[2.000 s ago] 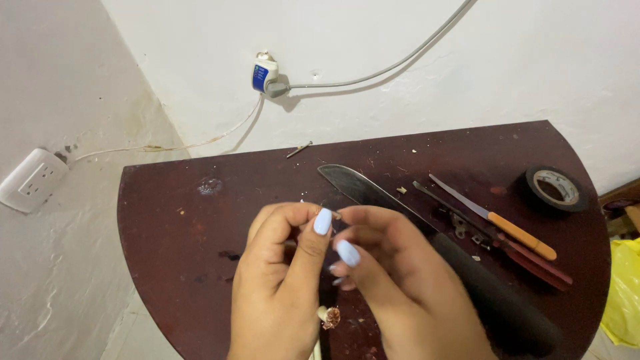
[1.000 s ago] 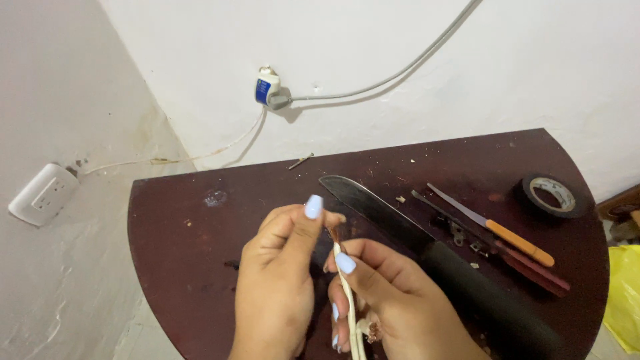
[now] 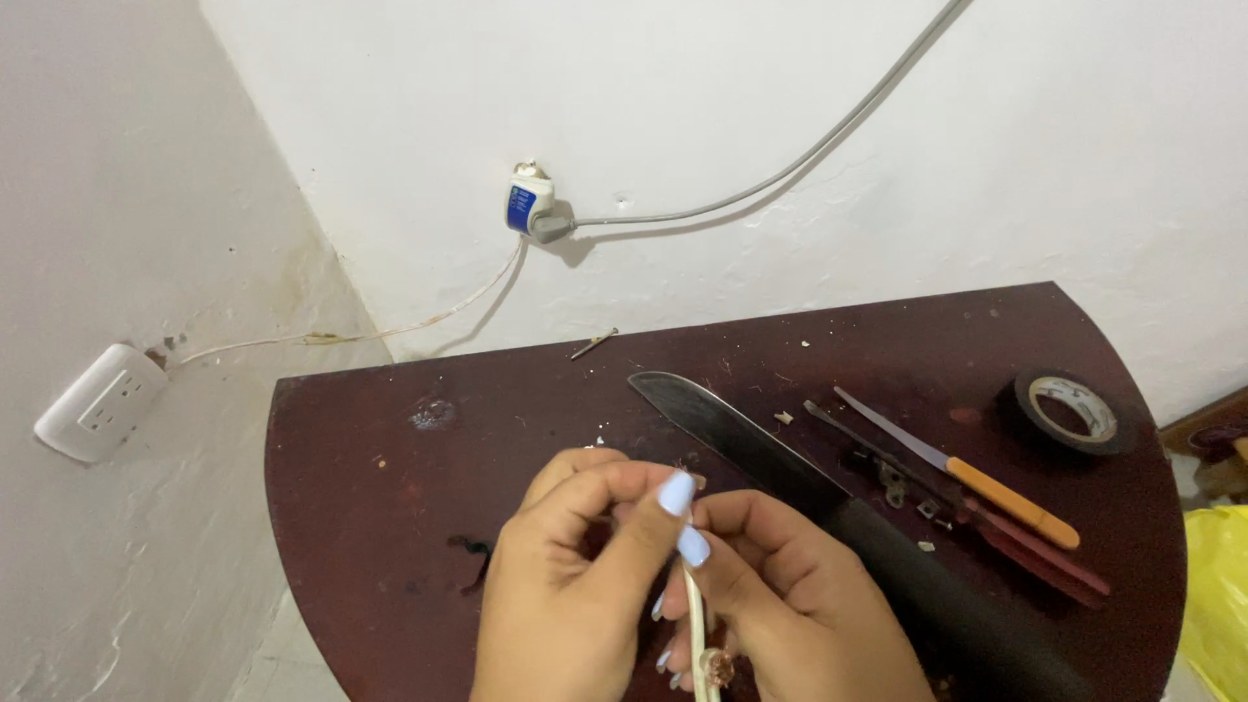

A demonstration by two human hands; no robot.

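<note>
A white two-strand electrical cord [image 3: 696, 624] runs up from the bottom edge between my hands. My left hand [image 3: 595, 565] pinches its upper end between thumb and forefinger, and the fingers hide most of that tip. My right hand [image 3: 780, 595] grips the cord just below, its thumb touching the left thumb. Bare copper strands [image 3: 720, 667] bunch beside the cord near the right palm. A large black-handled knife [image 3: 751, 429] lies right of the hands, its handle partly behind my right hand.
Beyond the large knife lie an orange-handled knife [image 3: 1014, 502], a screwdriver with a red handle [image 3: 1043, 556], small metal parts [image 3: 892, 483] and black tape [image 3: 1075, 411]. A nail-like piece [image 3: 595, 343] rests at the table's back edge. A wall outlet [image 3: 102, 402] and a plugged-in adapter [image 3: 528, 205] are behind.
The hands have come together at the cord's upper end, where copper strands showed between them a second ago. The copper bunch beside the cord remains in view.
</note>
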